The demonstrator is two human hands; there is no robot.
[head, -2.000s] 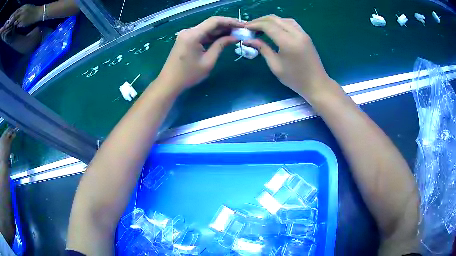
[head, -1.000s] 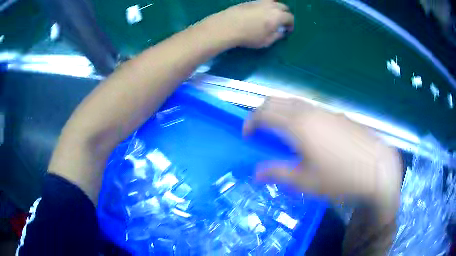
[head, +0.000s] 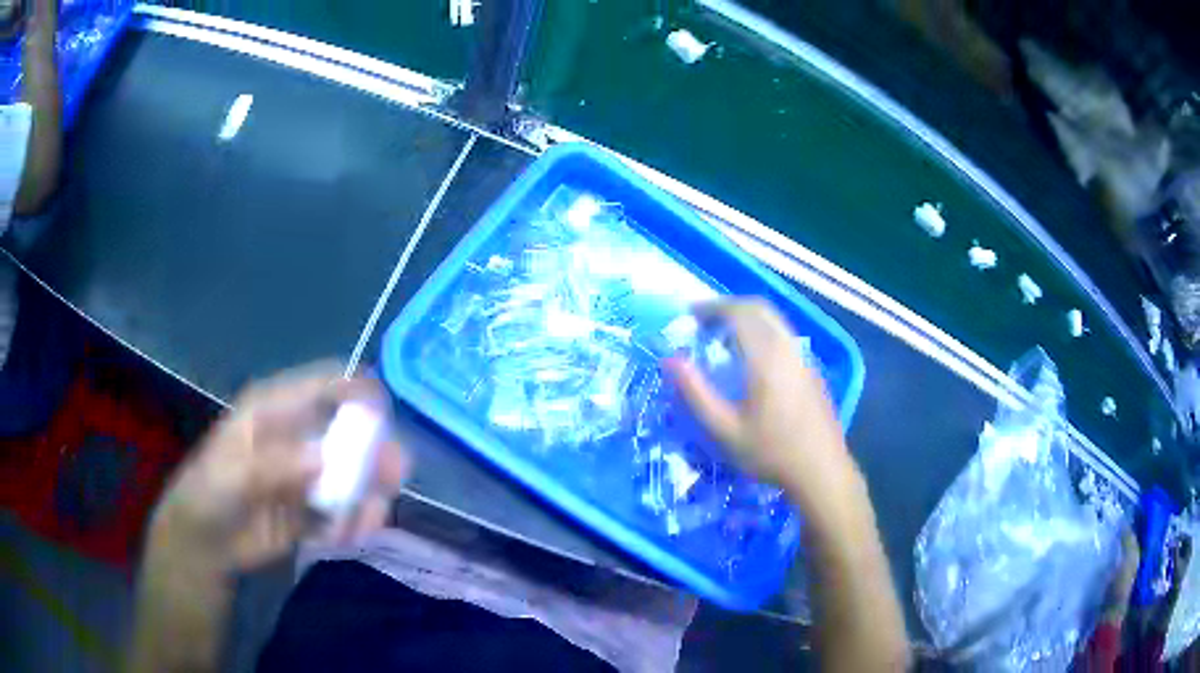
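Note:
My left hand (head: 270, 467), blurred, is at the lower left, off the tray's near-left side. Its fingers are closed on a white unit (head: 346, 458). My right hand (head: 770, 401) is over the right part of the blue tray (head: 579, 510), with thumb and forefinger apart. Clear plastic covers (head: 559, 342) lie piled in the tray. A cover lies at or near my right fingertips; blur hides whether it is gripped.
The green belt (head: 816, 158) runs beyond the silver belt edge (head: 842, 279) and carries several white units (head: 929, 218). A crumpled clear plastic bag (head: 1013, 539) lies right of the tray. Another person's arm (head: 42, 118) shows at the upper left.
The view has turned and shifted. My left hand has come back from over the belt to the near left with a white unit. My right hand has moved in over the tray.

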